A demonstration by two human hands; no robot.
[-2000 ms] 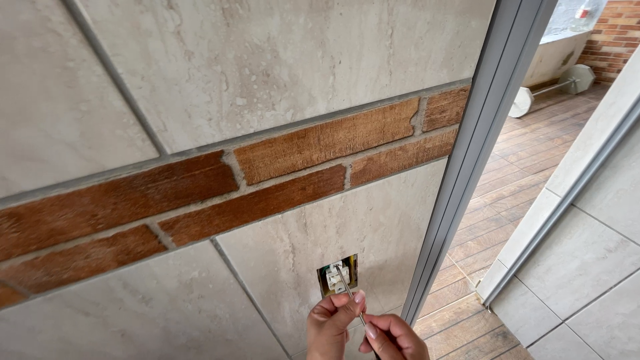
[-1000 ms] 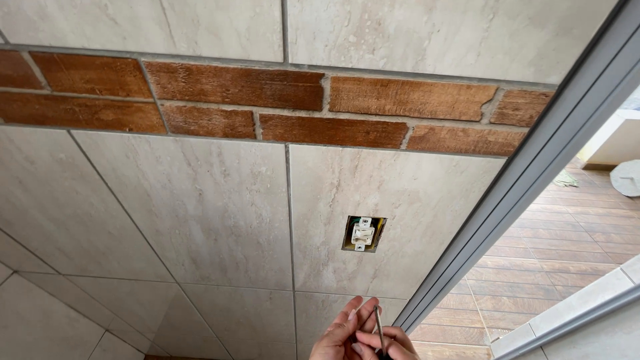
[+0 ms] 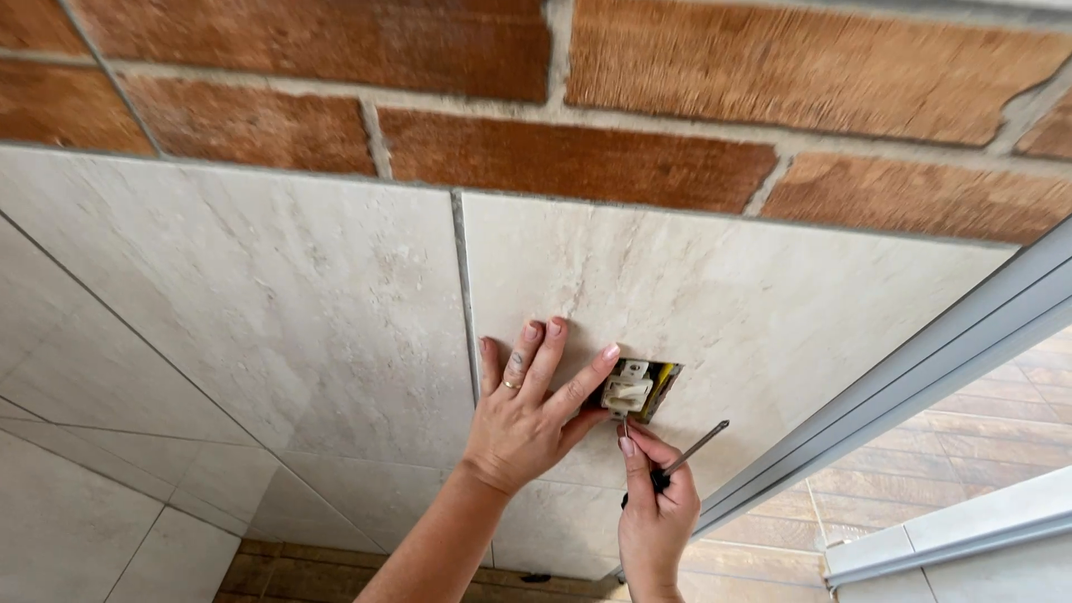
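A white switch module (image 3: 626, 394) on its mounting strap sits in a rectangular wall box cut into the tile, with a yellow wire (image 3: 665, 377) at its right. My left hand (image 3: 528, 419) lies spread on the tile, its index fingertip at the box's upper left edge and its thumb by the module's lower left. My right hand (image 3: 657, 494) is just below the box. Its thumb and index finger pinch a small screw (image 3: 625, 427) at the strap's lower end. The same hand also holds a screwdriver (image 3: 699, 445), its shaft pointing up and right, its dark handle partly hidden in the palm.
Brick-look tiles (image 3: 578, 155) run across the wall above the box. A grey metal door frame (image 3: 888, 368) stands to the right, with a wood-look floor (image 3: 946, 452) beyond it. A small dark object (image 3: 535, 578) lies on the floor below.
My left hand has moved up from beside my right hand onto the tile at the box. My right hand has risen to the strap's lower end. The view has moved closer to the wall.
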